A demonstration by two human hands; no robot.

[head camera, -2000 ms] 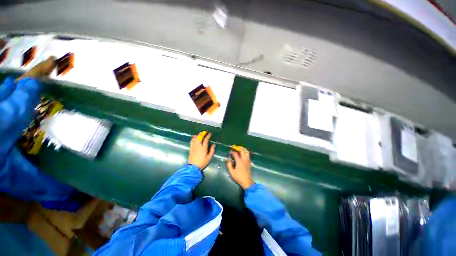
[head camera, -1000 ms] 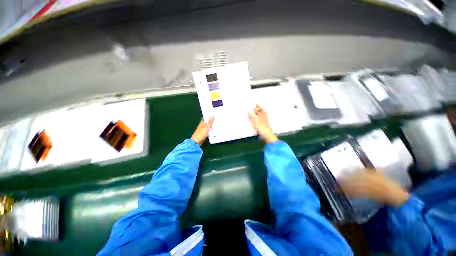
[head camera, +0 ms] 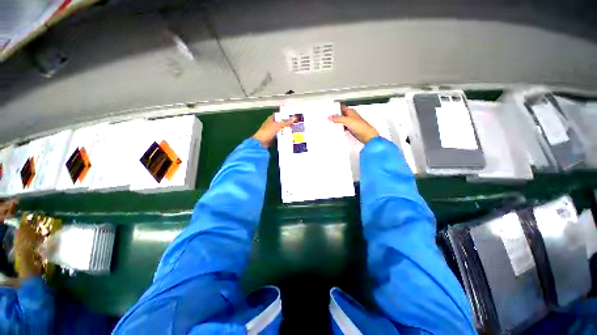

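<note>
A white retail gift box (head camera: 317, 160) lies in front of me with its back face up, showing a column of small dark, purple and yellow squares near its left edge. My left hand (head camera: 270, 129) grips its upper left edge, the fingers over the top face beside the squares. My right hand (head camera: 355, 123) grips its upper right corner. The box's near end reaches over the front edge of the row of boxes. Whether the box rests on the belt or is held just above it, I cannot tell.
Several white boxes with orange and dark prints (head camera: 160, 161) line the green belt (head camera: 226, 150) at left. A dark grey slab with a white label (head camera: 448, 131) lies at right. Bagged devices (head camera: 507, 268) are piled lower right. White packets (head camera: 85, 247) and another person's hand (head camera: 27, 245) are lower left.
The white box has tipped down from its raised position and come nearer me. Both hands have moved up to its far end. The other person's hand at right has left the bagged devices.
</note>
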